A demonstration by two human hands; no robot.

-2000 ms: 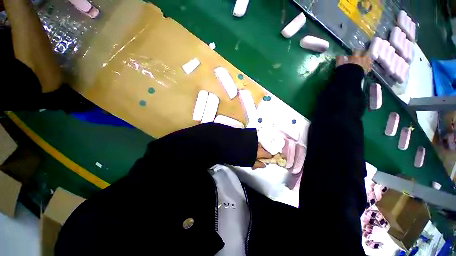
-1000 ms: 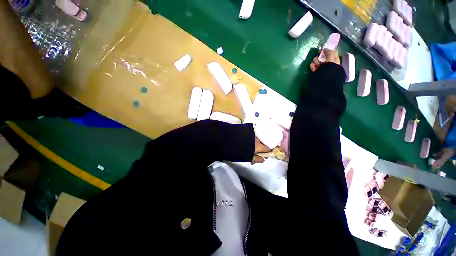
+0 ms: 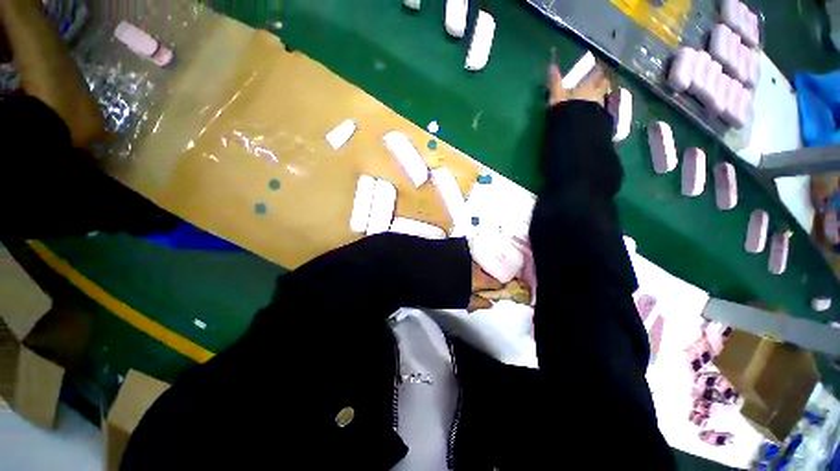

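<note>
My left hand [image 3: 483, 284] is low at centre, partly hidden by its sleeve, closed around a cream-yellow lumpy piece [image 3: 512, 292], possibly a brush or dauber. A pale housing [image 3: 497, 258] lies against its fingers; whether it is gripped is unclear. My right hand [image 3: 580, 90] reaches over the green belt, fingers spread around a white-pink housing [image 3: 578, 70]; a firm hold cannot be made out. More pink housings [image 3: 661, 147] lie spaced along the belt. Two white housings [image 3: 373, 204] lie side by side on the tan cover [image 3: 221, 138].
Grouped housings [image 3: 712, 85] stand on the grey ledge [image 3: 603, 32] across the belt. Pink parts with dark windows [image 3: 712, 391] lie by an open brown box [image 3: 764, 377] at lower right. Another person's arm [image 3: 55, 83] is at upper left, beside crinkled clear film [image 3: 120, 106].
The belt housings have shifted toward the lower right. My right hand has moved left, from the pink housing it held to another one. My left hand has stayed nearly in place.
</note>
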